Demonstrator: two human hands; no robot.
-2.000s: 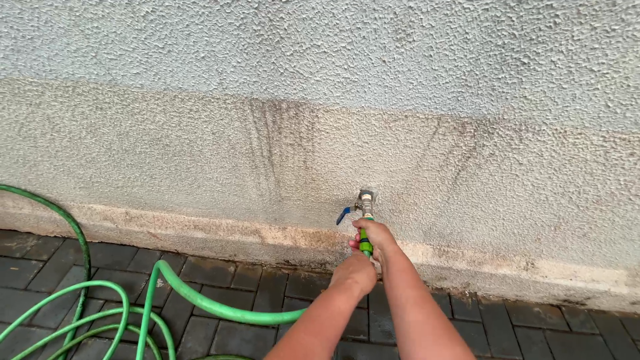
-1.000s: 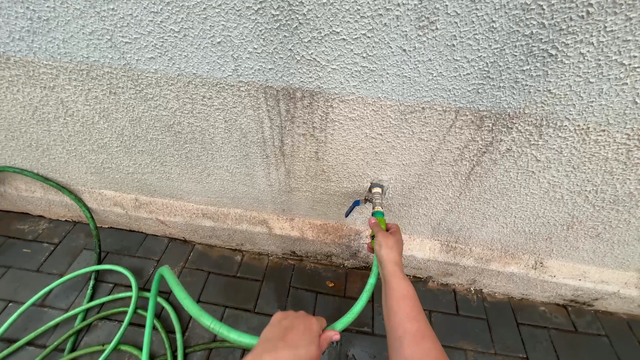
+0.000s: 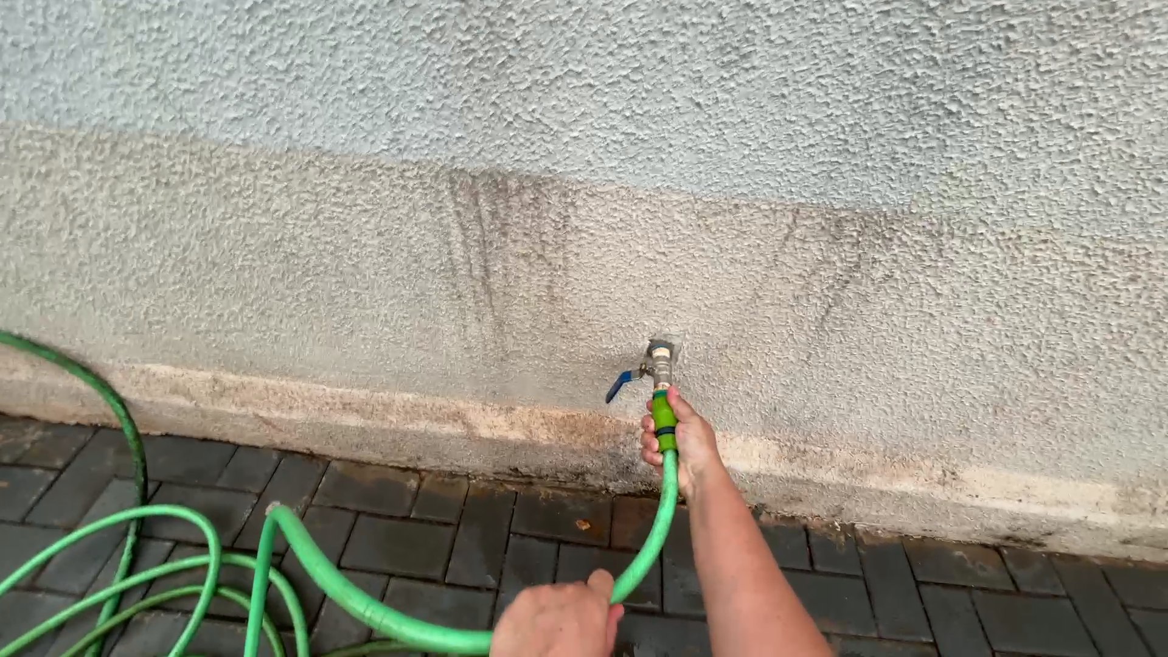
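Note:
A metal outdoor tap (image 3: pixel 662 363) with a blue lever handle (image 3: pixel 620 384) comes out of the textured wall. Below its spout, in line with it, is a bright green hose connector (image 3: pixel 664 422), and my right hand (image 3: pixel 686 442) has its fingers around it. From the connector the green garden hose (image 3: pixel 653 547) curves down to my left hand (image 3: pixel 558 620), which is closed around it at the bottom of the view. Left of that hand the hose rises in a bend and runs into loose loops.
Loops of green hose (image 3: pixel 205 557) lie at the lower left, with a darker green stretch (image 3: pixel 137 447) against the wall's foot. Dark brick paving (image 3: pixel 401 547) meets the stained, rough wall (image 3: pixel 383 274) along a low ledge (image 3: pixel 319 401). A small brown leaf (image 3: pixel 583 525) lies on the paving.
My left hand has moved from beside the connector down to the hose at the bottom of the view. My right hand remains at the connector, which now shows more plainly.

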